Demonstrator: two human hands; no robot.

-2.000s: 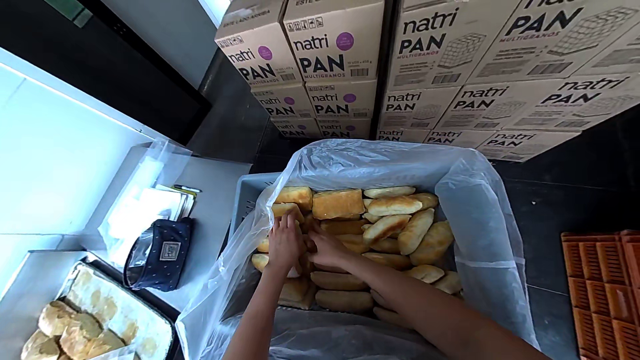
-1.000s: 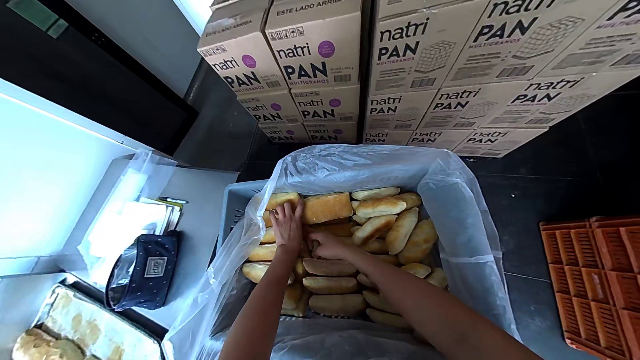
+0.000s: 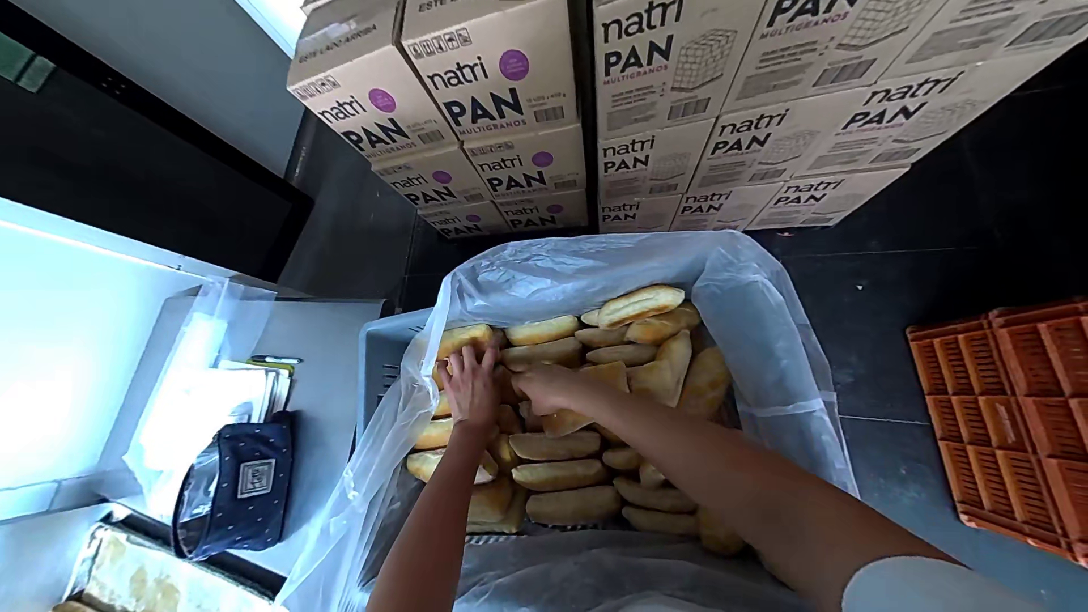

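Note:
Many bread rolls (image 3: 557,474) lie in rows inside a grey plastic crate (image 3: 384,344) lined with a clear plastic bag (image 3: 765,331). My left hand (image 3: 472,387) reaches down onto rolls near the crate's left side, its fingers spread over them; whether it grips one is unclear. Just right of it, my right hand (image 3: 544,387) points down among the rolls with its fingertips hidden, so its hold cannot be told. A flatter, squarish bread piece (image 3: 605,374) lies beside and partly beneath the right forearm. One roll (image 3: 641,306) rests on top at the far right.
Stacked cardboard boxes (image 3: 501,76) stand beyond the crate. Orange plastic crates (image 3: 1011,425) are on the floor at right. On the grey counter (image 3: 327,357) at left sit a dark blue dotted pouch (image 3: 246,484), papers and a plastic bag. A baking tray (image 3: 153,574) is at the lower left.
The large rectangular bread piece near my left hand at the crate's far left has gone from that spot, and rolls show there. Both hands remain close together among the bread.

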